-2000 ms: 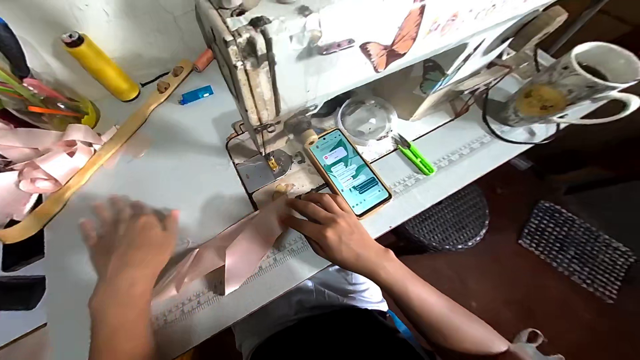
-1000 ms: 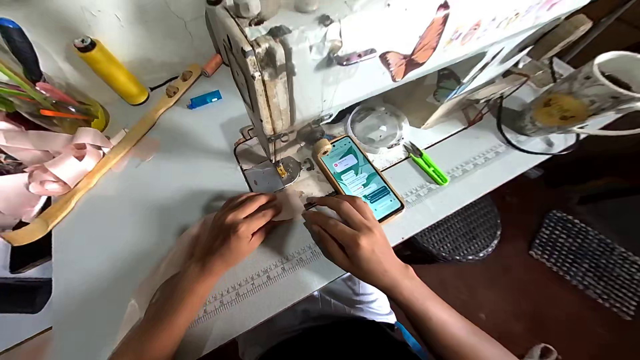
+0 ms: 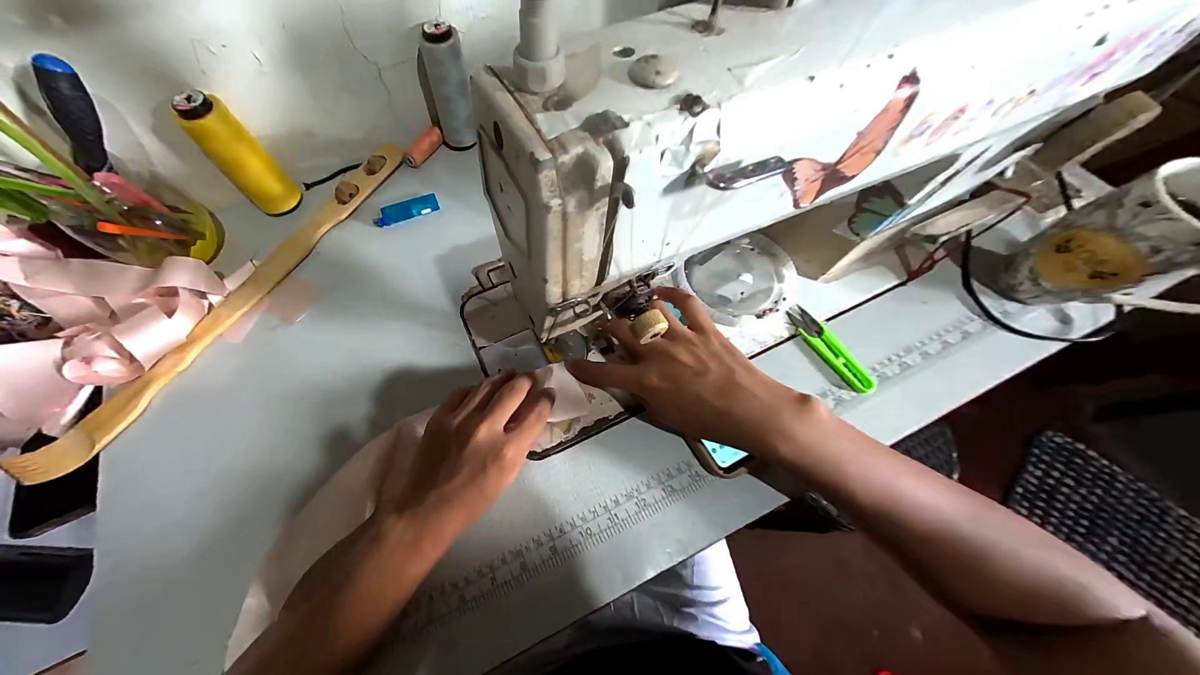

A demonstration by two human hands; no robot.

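My left hand (image 3: 478,441) lies on a pale pink fabric strip (image 3: 323,511), its fingertips pressing the strip's end just in front of the needle area. The strip trails back under my left forearm. My right hand (image 3: 689,366) reaches in at the presser foot of the white sewing machine (image 3: 553,216), its fingers around the needle area and the thumb near the fabric's end; whether it grips anything is hidden. Under my right wrist a smartphone (image 3: 722,457) is mostly covered.
Green thread snips (image 3: 834,352), a clear round dish (image 3: 736,279) and a patterned mug (image 3: 1078,258) stand right. A wooden stick (image 3: 244,295), a blue lighter-like item (image 3: 408,210), a yellow thread cone (image 3: 239,155) and pink strips (image 3: 56,309) lie left. A printed ruler (image 3: 586,530) runs along the table's front.
My right hand has moved from the fabric beside the phone up to the presser foot. My left hand, apart on the left two seconds ago, is at the fabric's end by the needle. The view has shifted closer.
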